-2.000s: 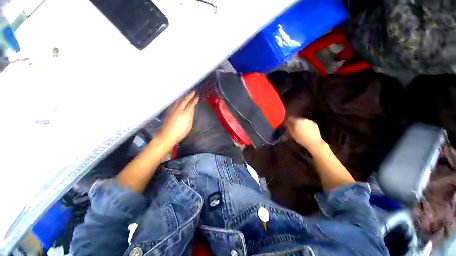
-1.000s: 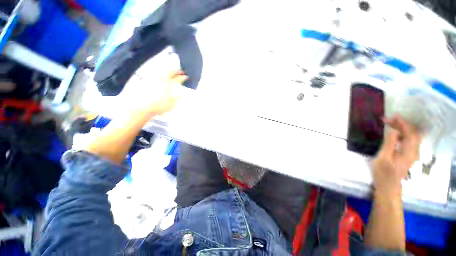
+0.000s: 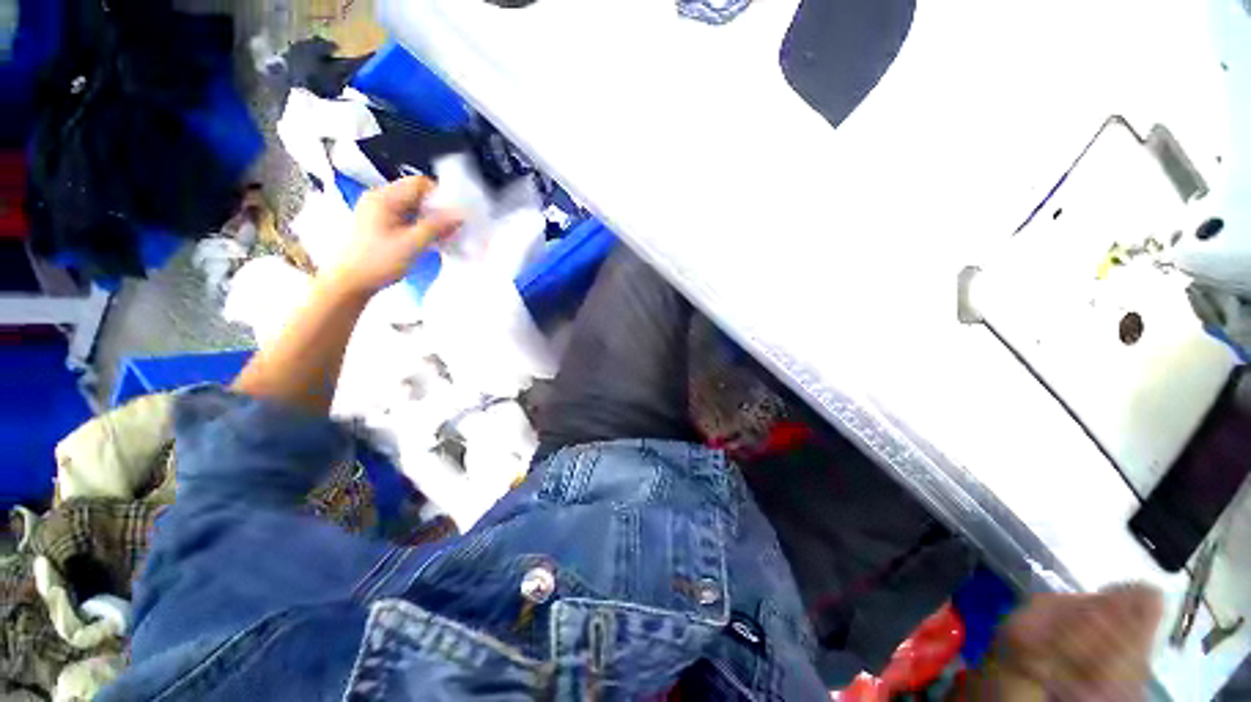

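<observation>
My left hand (image 3: 395, 236) is at the left of the table, beyond its front edge, with thumb and fingers closed on a crumpled white scrap (image 3: 462, 199). More white scraps (image 3: 398, 370) lie in a heap below it. My right hand (image 3: 1077, 645) is blurred at the bottom right, by the table's front edge; its fingers cannot be made out. A dark curved garment piece (image 3: 848, 55) lies on the white table (image 3: 713, 178) at the top, touched by neither hand.
A black smartphone (image 3: 1200, 480) lies at the table's right, with a slim silver tool (image 3: 1196, 592) and a small brownish metal bit (image 3: 1218, 632) beside it. A marked tape (image 3: 878, 442) runs along the front edge. Blue bins (image 3: 569, 268) and dark cloth (image 3: 124, 137) are at the left.
The view has swung left. My left hand has moved from the dark pieces on the table to the white scraps below. My right hand has moved away from the smartphone to the front edge.
</observation>
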